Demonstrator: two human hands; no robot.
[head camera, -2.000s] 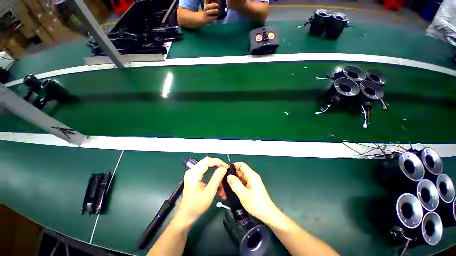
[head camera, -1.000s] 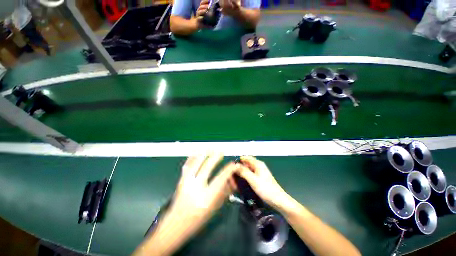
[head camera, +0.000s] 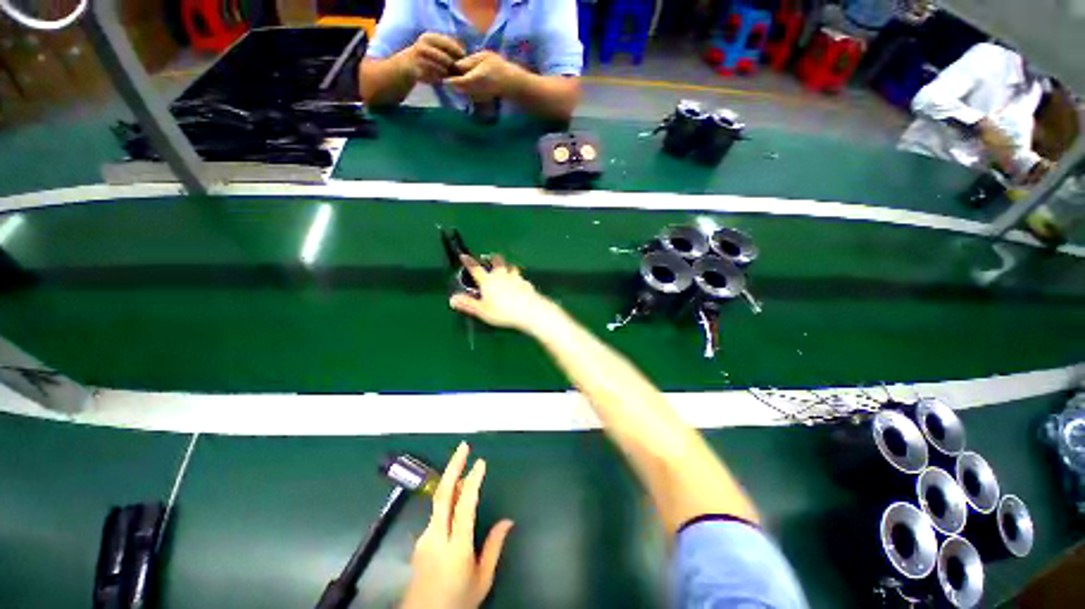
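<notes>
My right hand (head camera: 502, 294) reaches over the green conveyor with its fingers on a black barrel unit (head camera: 469, 276), whose slim part points away from me. The hand covers much of the unit. My left hand (head camera: 455, 550) is empty, fingers apart, over the bench near its front edge. The mallet (head camera: 369, 535) lies just left of it, its silver head near my left fingers and its black grip towards me.
Four barrels (head camera: 668, 272) with leads stand on the conveyor (head camera: 357, 345). More silver-ringed barrels (head camera: 908, 540) group at right. Slim black housings (head camera: 129, 554) lie at left. A person (head camera: 476, 60) works opposite, near a black block (head camera: 570, 159). A grey post (head camera: 149, 107) rises at left.
My right hand has moved forward from the bench to the conveyor with the unit. My left hand has let go and drawn back, showing the mallet head. The view has shifted.
</notes>
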